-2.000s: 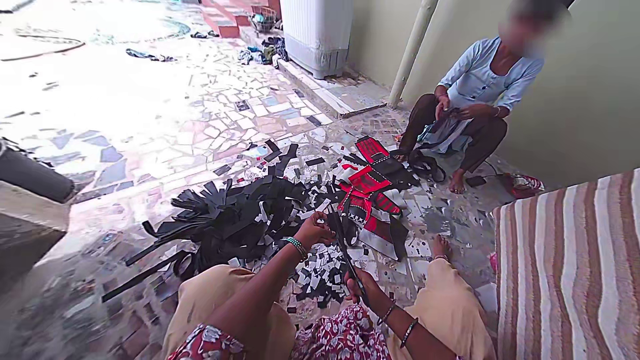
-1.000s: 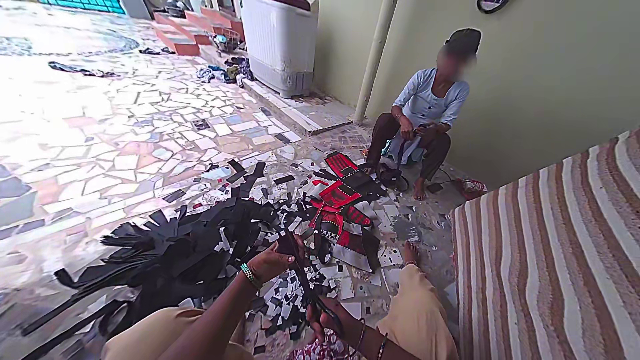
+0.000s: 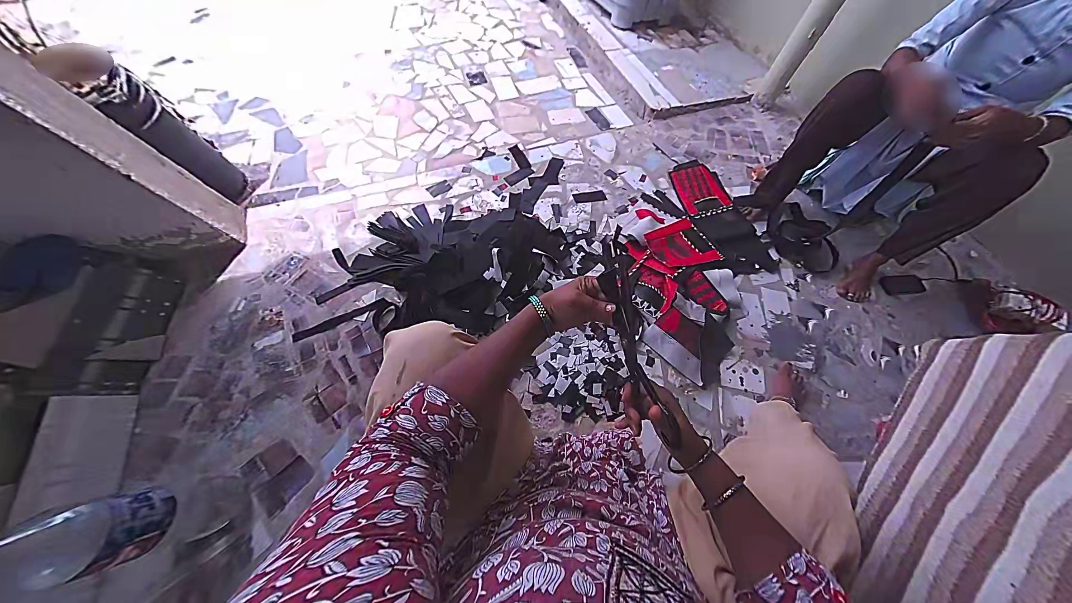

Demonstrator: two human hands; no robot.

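My left hand (image 3: 582,303) grips a dark strip of material at its upper end, over the pile of scraps. My right hand (image 3: 657,414), lower and nearer my lap, is closed around the handle end of a long dark tool (image 3: 630,335), perhaps scissors, whose upper part meets the strip by my left hand. Just beyond lie red and black fabric pieces with white studded edging (image 3: 682,243). A heap of black strips (image 3: 469,260) spreads to the left. Small black and white cut pieces (image 3: 578,373) cover the floor beneath my hands.
A co-worker (image 3: 930,126) sits against the wall at right, hands over grey-blue cloth. A striped cover (image 3: 971,452) fills the lower right. At left are a low wall (image 3: 167,151) and a plastic bottle (image 3: 92,536). A raised step (image 3: 620,67) runs behind on the mosaic-tiled floor.
The view has turned down and to the left, bringing the bottle into sight. Both hands remain together around the strip and the dark tool.
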